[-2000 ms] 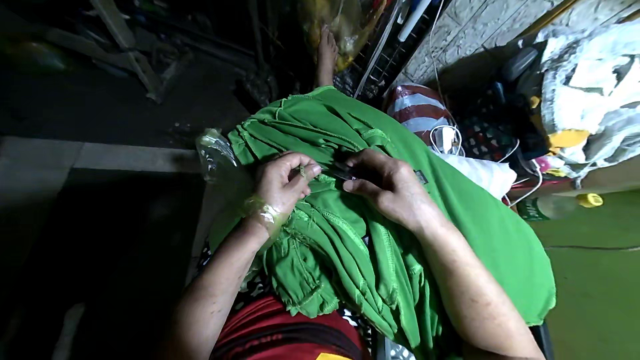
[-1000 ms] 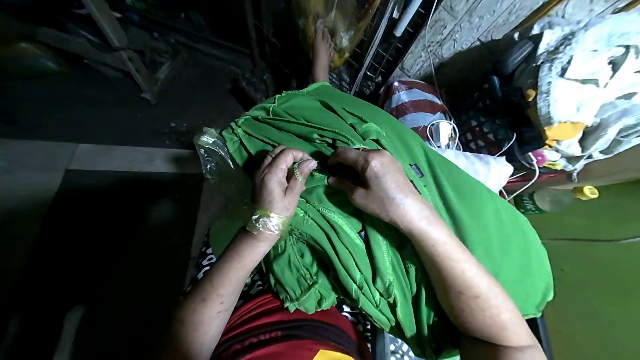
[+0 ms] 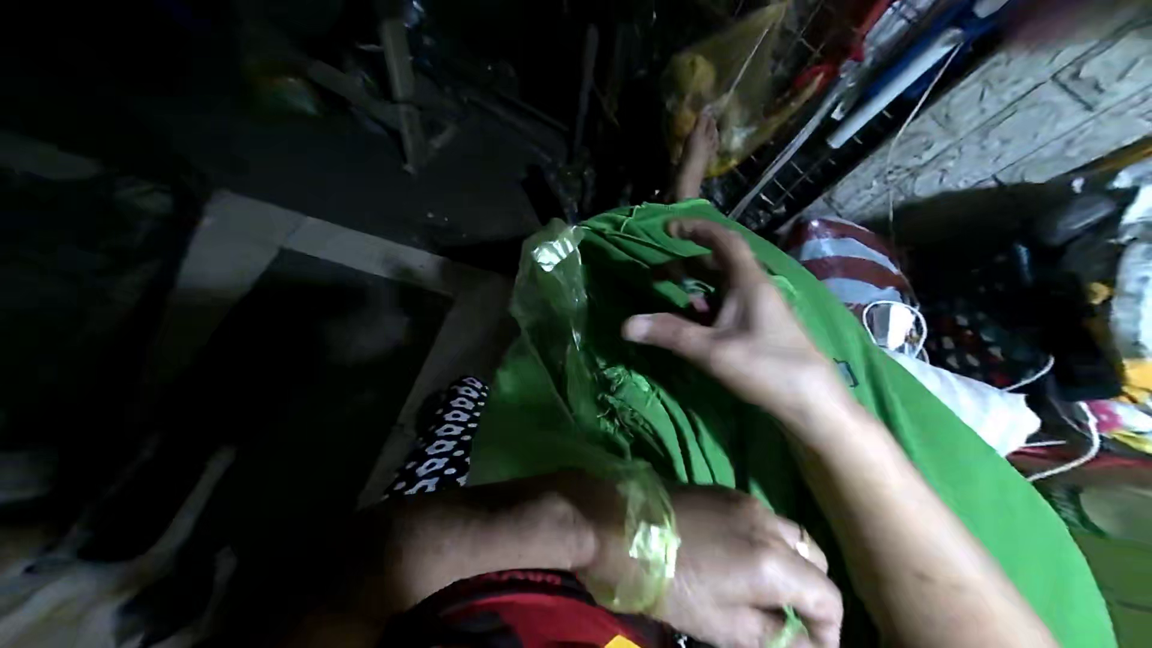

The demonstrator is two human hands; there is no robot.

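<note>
Gathered green fabric [image 3: 936,450] lies spread over my lap. My left hand [image 3: 751,567] is low, near my body, its fingers curled on a bit of green cloth at the bottom edge. A clear yellowish plastic bag [image 3: 553,333] is tied around the left wrist and trails up over the fabric. My right hand [image 3: 729,315] is raised above the cloth with thumb and fingers spread. Something small and dark with a pinkish spot shows behind its fingers, too unclear to name or to tell whether the hand touches it.
A bare foot [image 3: 697,148] shows past the fabric, beside a hanging plastic bag [image 3: 720,81]. At the right are a red-and-white striped bundle [image 3: 846,256], a white cable [image 3: 918,328] and a white cloth [image 3: 972,405], below a block wall [image 3: 1017,126]. Pale floor tiles [image 3: 351,247] lie left.
Both hands were together over the middle of the green fabric. My left hand has moved down toward my body, and my right hand has spread its fingers. The view has shifted.
</note>
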